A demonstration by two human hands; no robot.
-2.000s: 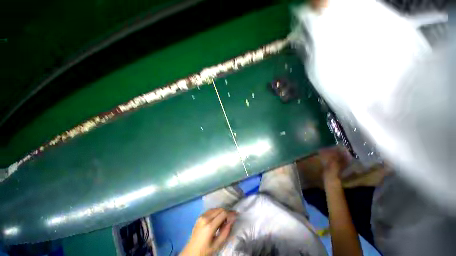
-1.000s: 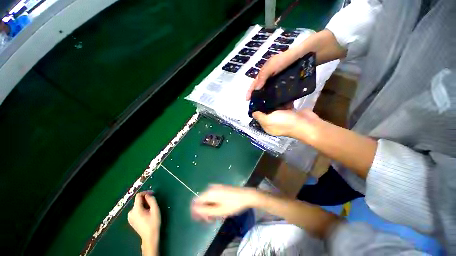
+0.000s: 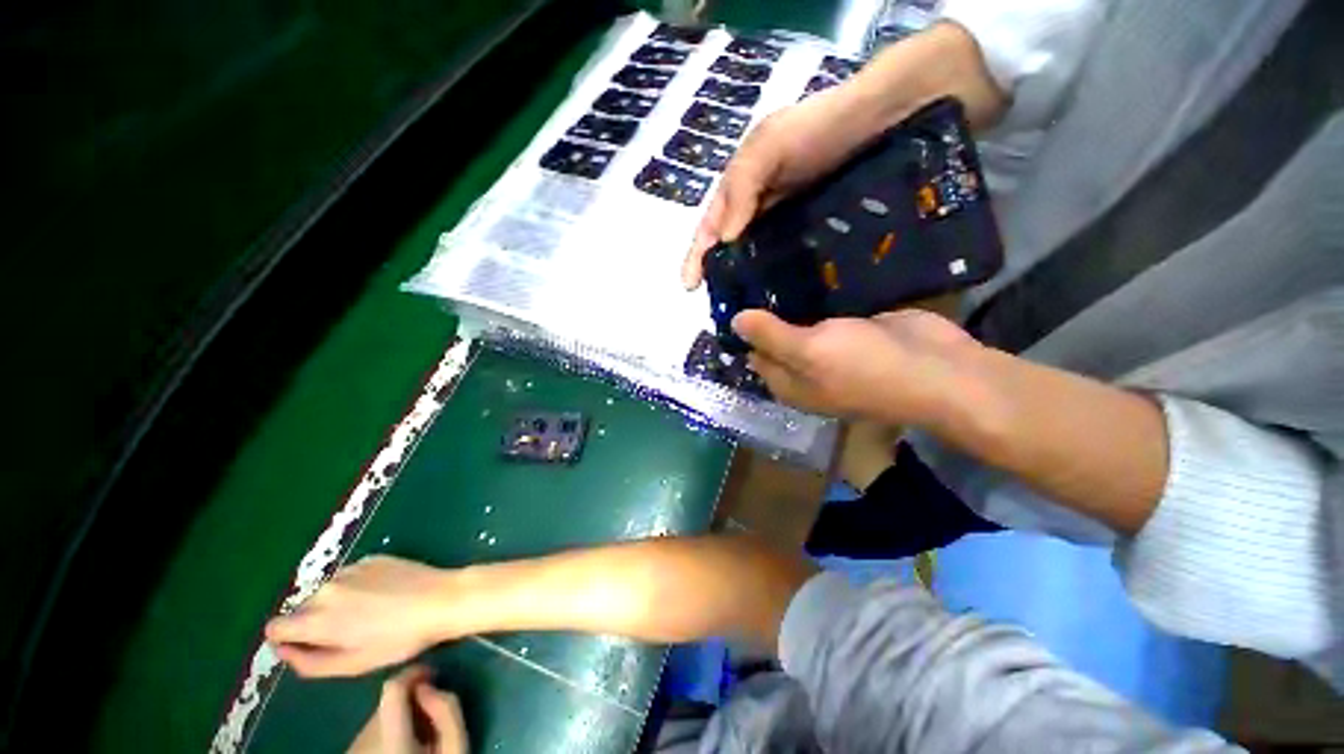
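My right hand (image 3: 369,616) reaches across the lower left of the bench, its fingertips over the chipped white edge (image 3: 386,474). Its fingers are close together; no object shows in it, but the fingertips are too blurred to tell. My left hand (image 3: 413,719) is just below it, partly cut off by the bottom edge, thumb and fingers apart, with nothing visible in it. A small pile of black covers (image 3: 546,438) lies on the green bench (image 3: 612,494), beyond my right forearm and touched by neither hand.
Another person on the right holds an open black phone body (image 3: 862,236) in both hands above a stack of white trays (image 3: 509,273) with rows of black plates. Tiny white specks lie on the bench. A dark green conveyor (image 3: 192,398) runs beyond the chipped edge.
The view has swung towards the trays and the other person. My right hand has moved left, across to the chipped edge; my left hand now sits lower, below it.
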